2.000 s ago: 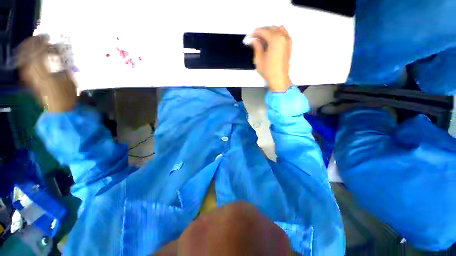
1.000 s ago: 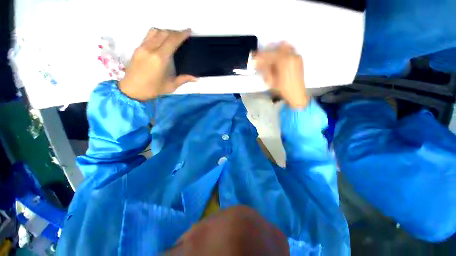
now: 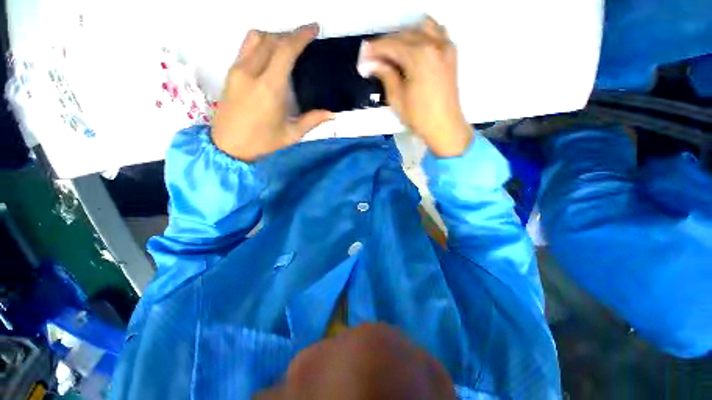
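Note:
A flat glossy black phone screen (image 3: pixel 332 74) lies at the front edge of the white board (image 3: pixel 515 62). My left hand (image 3: pixel 261 94) grips its left end, with the thumb at the near edge and the fingers at the far edge. My right hand (image 3: pixel 425 82) is over its right end and pinches a small white wiping cloth (image 3: pixel 366 61) against the glass. The right hand hides the screen's right end. A small pale reflection shows on the glass near the right fingers.
Red marks (image 3: pixel 173 87) show on the board left of my left hand. Crinkled clear film (image 3: pixel 55 94) lies at the board's left end. A person in a blue smock (image 3: pixel 624 234) is close on my right. Blue and white items (image 3: pixel 82 344) are at the lower left.
My left hand has come from the board's left end to the screen and holds it. My right hand with the cloth has moved over the glass. The view has shifted.

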